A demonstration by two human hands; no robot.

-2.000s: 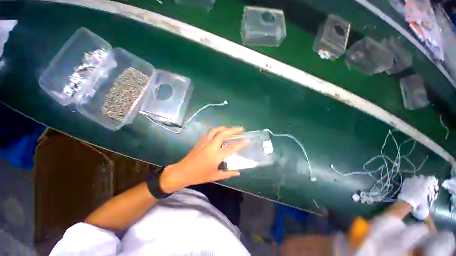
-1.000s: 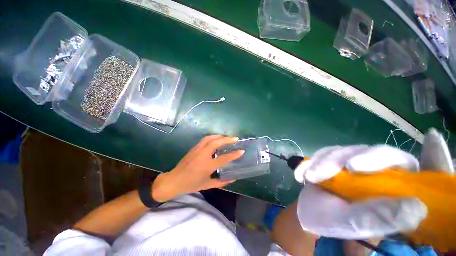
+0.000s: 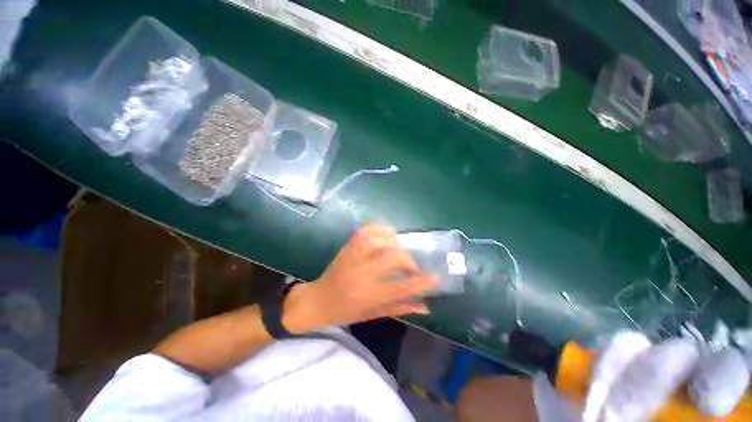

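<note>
My bare left hand (image 3: 363, 276), with a black wristband, rests on a clear plastic housing (image 3: 449, 247) on the green bench and grips it. A small white part (image 3: 455, 263) shows on the housing's right end, and a thin white wire lead (image 3: 503, 247) trails from it to the right. My white-gloved right hand (image 3: 651, 371) is blurred at the lower right, around a yellow-orange electric screwdriver (image 3: 575, 368). The screwdriver's black nose (image 3: 532, 344) points left, apart from the housing. Its bit cannot be made out.
Left on the bench are a tub of white parts (image 3: 111, 91), a tub of screws (image 3: 223, 140) and another clear housing (image 3: 305, 157). Tangled wires (image 3: 660, 293) lie right. Beyond the pale rail (image 3: 495, 111), several housings (image 3: 519, 66) stand on the belt. A cardboard carton (image 3: 124, 288) is lower left.
The screwdriver in my right hand has moved right and down, away from the white part on the housing. My left hand stays at the housing, its fingers now more bunched. The camera view has shifted.
</note>
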